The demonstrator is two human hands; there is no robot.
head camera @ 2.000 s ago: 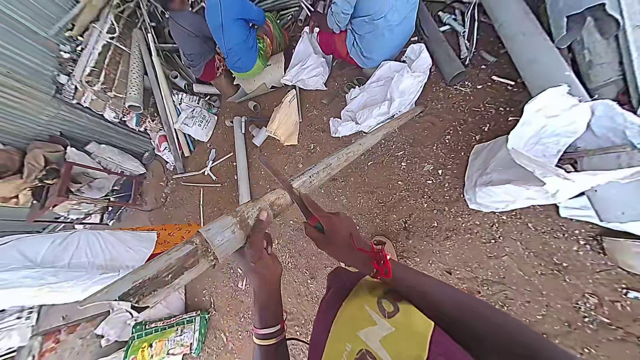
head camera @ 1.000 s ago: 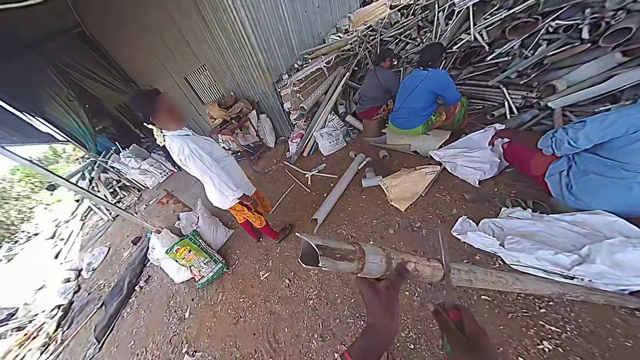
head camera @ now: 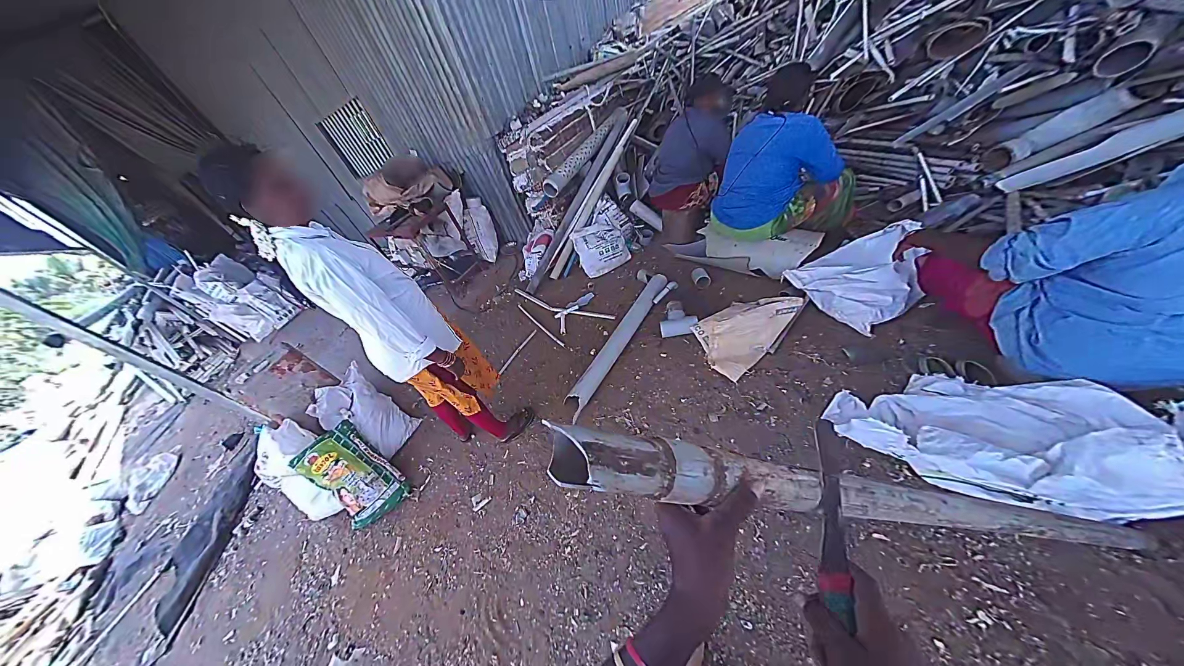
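A long, dirty grey pipe (head camera: 786, 486) lies across the view, its broken, open end at the left and its far end at the right by a white sack. My left hand (head camera: 705, 546) grips it from below, just right of a collar-like joint (head camera: 694, 472). In my right hand (head camera: 856, 615) is a tool with a long flat metal blade (head camera: 832, 518) and a red and green handle. The blade stands upright in view against the pipe, right of my left hand; whether it touches the pipe I cannot tell.
A person in a white shirt (head camera: 356, 301) stands at the left beside filled sacks (head camera: 356, 472). Two people (head camera: 768, 176) sit by a heap of pipes (head camera: 1045, 120); another in light blue (head camera: 1101, 287) is at the right. A cut pipe (head camera: 620, 342) and a white sack (head camera: 1008, 444) lie on the ground.
The view has swung up and to the left since the first frame. The person in white now stands more upright in view, and the blade is now steeper across the pipe.
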